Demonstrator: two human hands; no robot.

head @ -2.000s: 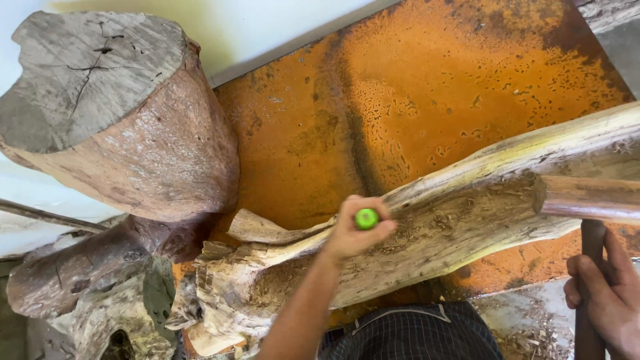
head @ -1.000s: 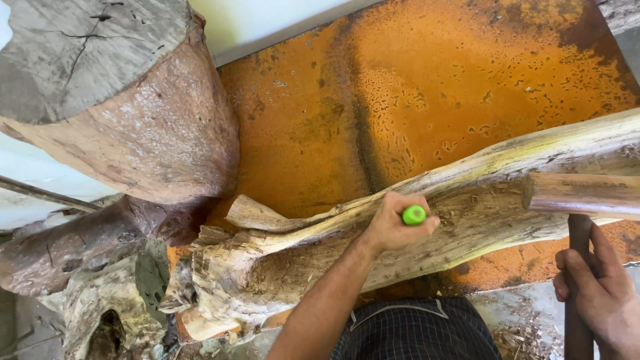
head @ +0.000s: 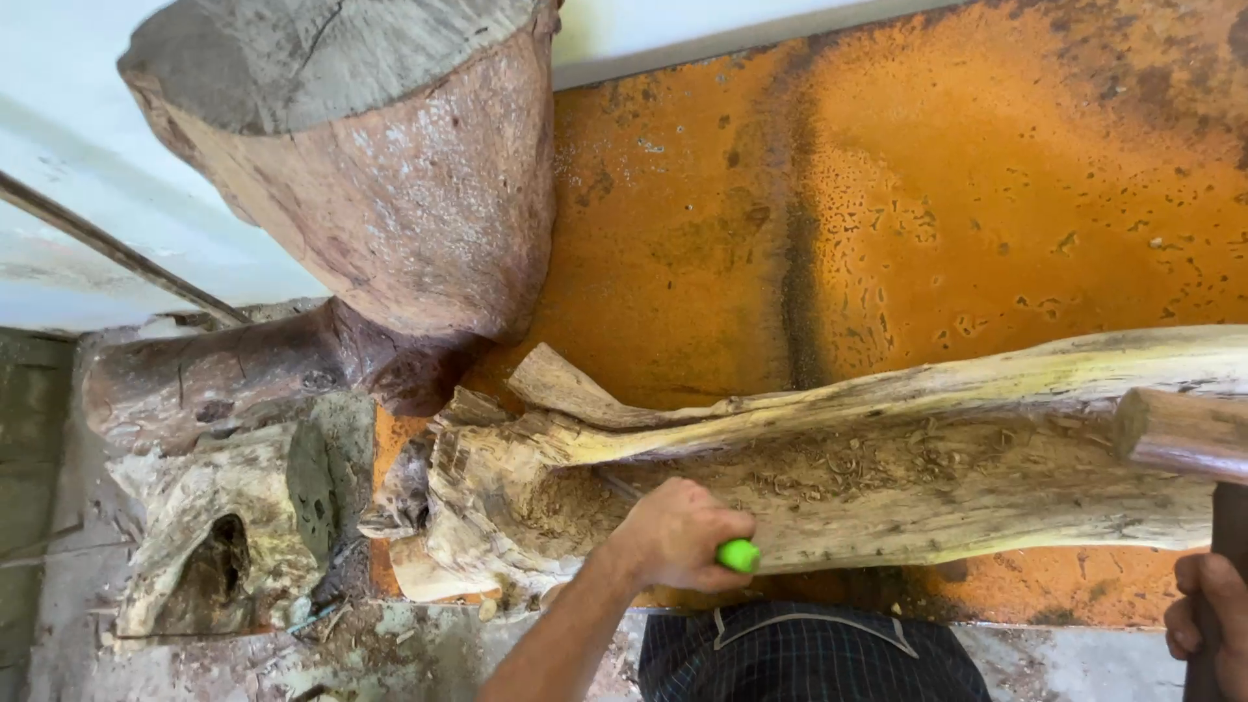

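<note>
A long hollowed log (head: 975, 390) lies across the lower middle, with wood shavings (head: 868, 468) in its trough. My left hand (head: 687, 536) is closed around a chisel-like tool by its bright green handle (head: 738, 556); its thin metal shaft (head: 616, 483) points up and left into the trough near the log's broken left end. The tip is hard to make out. At the right edge my right hand (head: 1204, 604) grips the dark handle (head: 1230, 565) of a wooden mallet, whose cylindrical head (head: 1185, 434) is over the log's right part.
An orange, worn tabletop (head: 673, 244) lies under the log. A large cut tree trunk (head: 419, 205) stands at upper left by a pale wall. Lower left are a dark log (head: 234, 366), a hollow stump (head: 214, 556) and a leaning pole (head: 117, 249). Debris litters the floor (head: 390, 643).
My left hand has moved left along the trough with the green-handled tool, which now lies tilted, its shaft showing. My right hand still holds the mallet. The view has shifted.
</note>
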